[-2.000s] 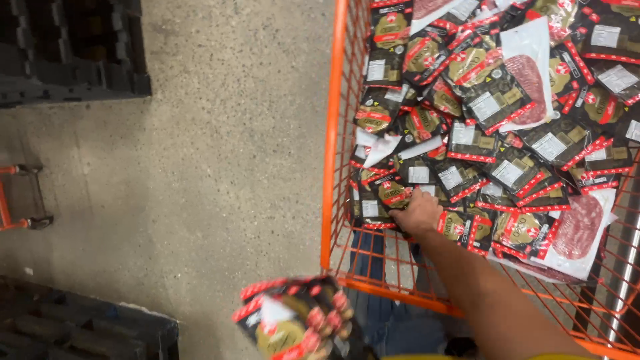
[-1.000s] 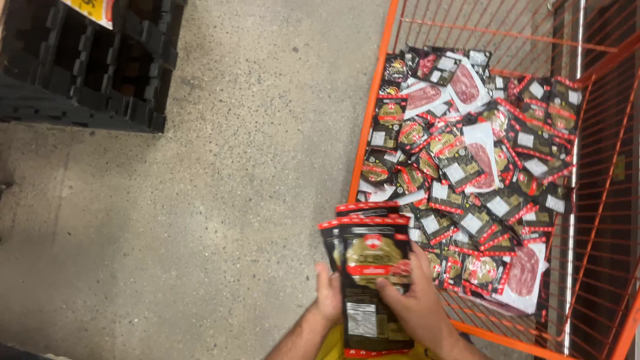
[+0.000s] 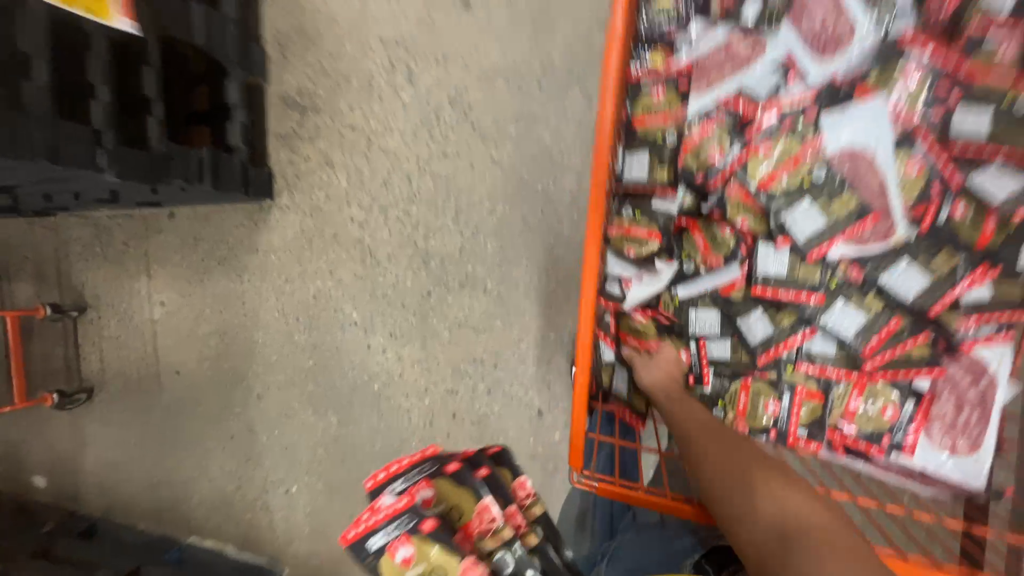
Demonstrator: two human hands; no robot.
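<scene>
Inside an orange wire shopping cart (image 3: 596, 240), my right hand (image 3: 658, 368) reaches down to the near left corner of a heap of black-and-red packets of sliced meat (image 3: 792, 272). Its fingers touch a packet (image 3: 638, 330) there; whether they grip it is hidden. Some packets lie with the clear side up and show pink slices (image 3: 960, 400). At the bottom of the view, outside the cart, a fanned stack of the same packets (image 3: 448, 512) is held up. My left hand, below the frame, cannot be seen.
Dark plastic crates or pallets (image 3: 136, 180) stand at the upper left, with another dark edge (image 3: 120, 536) at the lower left. Part of another orange cart with black casters (image 3: 16, 360) shows at the left edge. Concrete floor (image 3: 416, 240) lies between.
One second ago both hands held the stack of packets together in front of me. My right hand has let go of it and moved right, into the cart. The view has shifted.
</scene>
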